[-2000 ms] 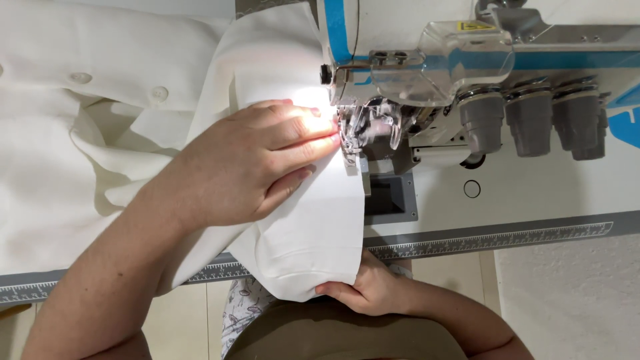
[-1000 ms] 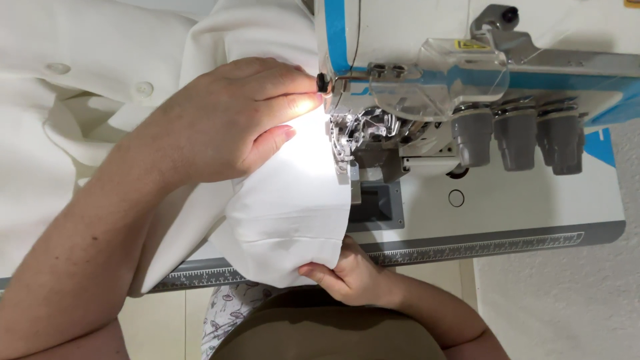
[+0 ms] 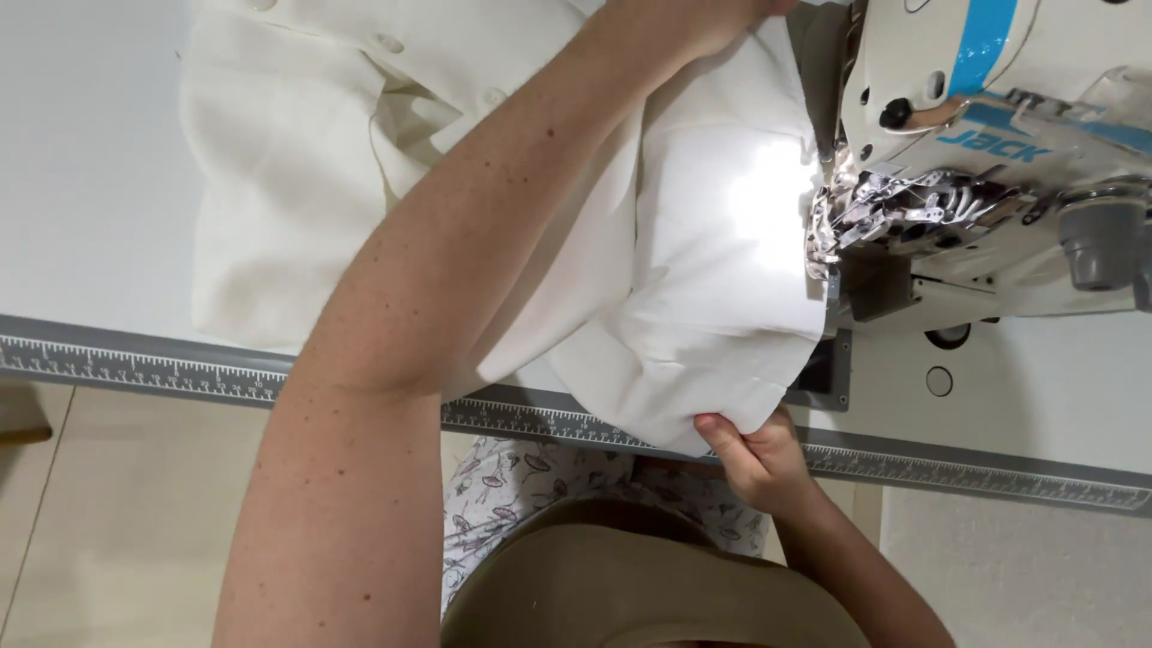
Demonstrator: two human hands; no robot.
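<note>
A white fabric garment (image 3: 720, 270) lies on the machine table, its right edge against the presser foot (image 3: 821, 243) of a Jack overlock sewing machine (image 3: 900, 54). The machine's lamp glares on the cloth there. My left hand (image 3: 706, 27) is at the top edge of the view, at the cloth's far part; its fingers are mostly cut off, so its grip does not show. Near the table's front edge, my right hand (image 3: 760, 459) pinches the near edge of the cloth, thumb on top and fingers below.
A printed ruler strip (image 3: 972, 472) runs along the table's front edge. The garment's buttoned part (image 3: 297, 180) lies bunched at the left, under and beside my left forearm. Grey cylindrical parts (image 3: 1102, 238) hang from the machine at the right. A brown cap brim (image 3: 648, 585) covers the bottom middle.
My left hand has moved away from beside the presser foot, up toward the far part of the cloth. My right hand still holds the near edge. The view has shifted.
</note>
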